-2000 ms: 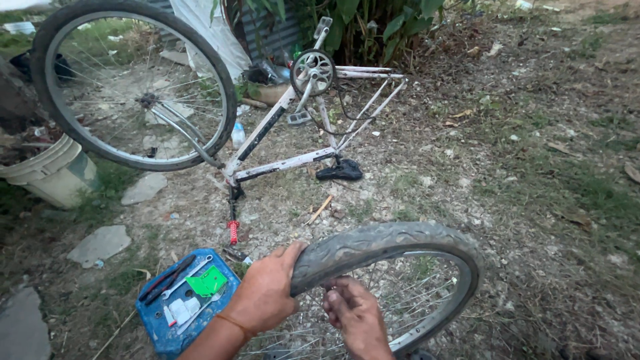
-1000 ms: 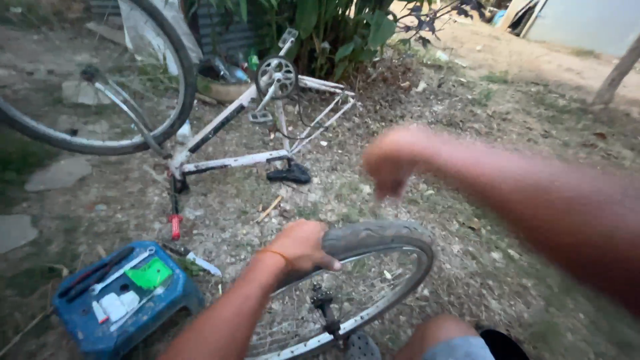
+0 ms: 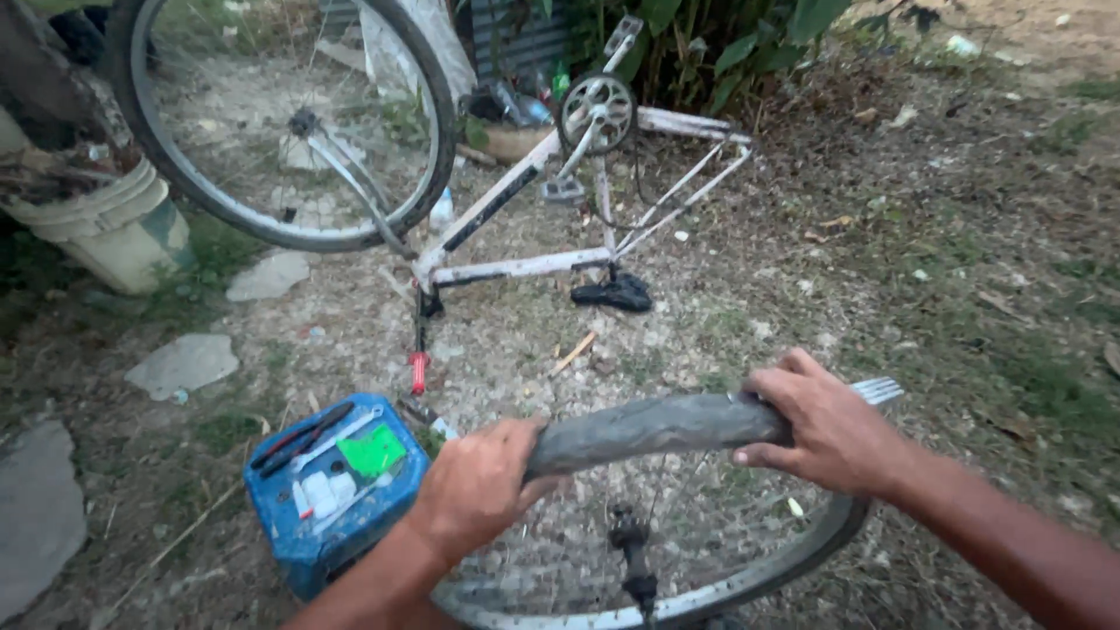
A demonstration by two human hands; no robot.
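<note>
A loose bicycle wheel with a worn grey tyre [image 3: 661,424] stands tilted in front of me, its axle hub [image 3: 632,547] below the tyre's top. My left hand [image 3: 481,481] grips the tyre on the left side. On the right side my right hand [image 3: 809,424] is closed round the tyre, and a metal fork's tines [image 3: 878,391] stick out past that hand; its handle is hidden. Beyond the wheel, a white bicycle frame [image 3: 516,267] rests upside down on its black saddle [image 3: 612,294] and red handlebar grip [image 3: 418,373], with the front wheel [image 3: 442,114] attached.
At the left, a blue plastic stool [image 3: 306,542] holds a wrench [image 3: 337,437], black-handled pliers [image 3: 302,435], a green piece [image 3: 372,451] and small white packets [image 3: 325,494]. Flat stones [image 3: 184,365] and a dirty white bucket [image 3: 131,232] lie farther left. Leafy plants [image 3: 735,52] grow behind the frame.
My right hand was away from the wheel, raised at the right, one second ago; it is now on the tyre with the fork. My left hand has stayed on the tyre.
</note>
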